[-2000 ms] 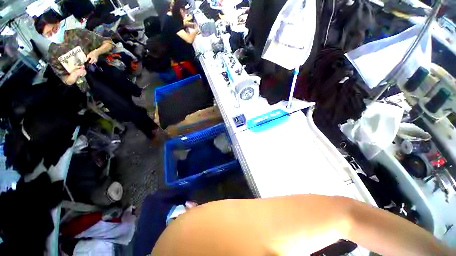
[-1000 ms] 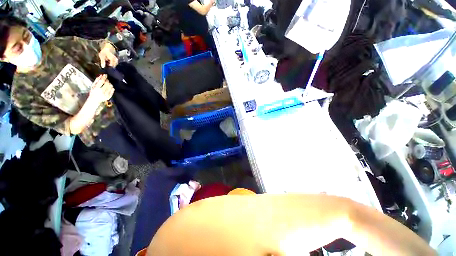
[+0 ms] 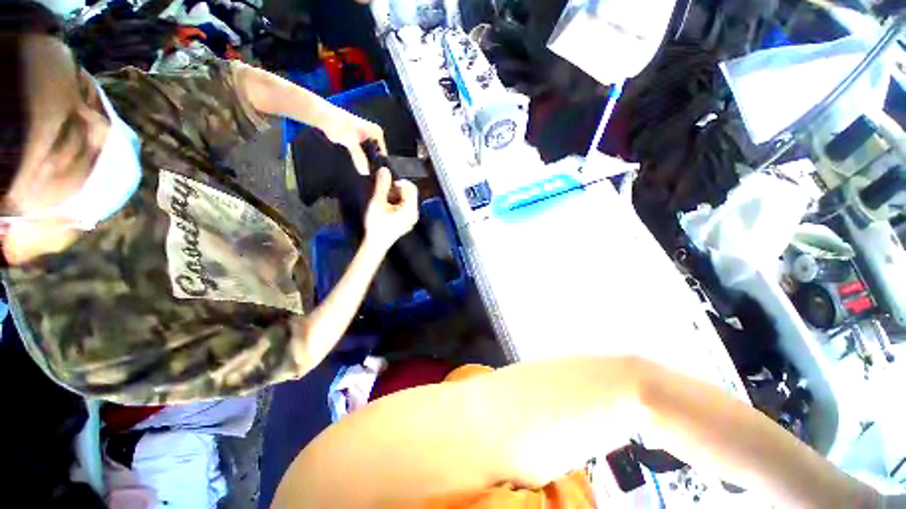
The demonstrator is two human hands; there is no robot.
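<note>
Neither of my hands shows; one bare arm of mine crosses the bottom and runs out at the lower right edge, its hand out of the picture. Nearest in front is a white table (image 3: 571, 268) with a blue strip (image 3: 537, 195) on it. To the left, a person in a camouflage top and mask (image 3: 169, 258) holds up a black garment (image 3: 343, 184) with both hands, its lower part hanging over the blue crates.
Blue crates (image 3: 328, 260) stand left of the table. A white machine (image 3: 497, 117) is at its far end. Dark garments (image 3: 668, 119) hang beyond it. A machine with a red part (image 3: 852, 296) is at the right. Light cloths (image 3: 189, 459) lie lower left.
The person in camouflage has come much closer from the upper left and now holds the black garment up near the table. My arm has shifted, and orange cloth shows below it.
</note>
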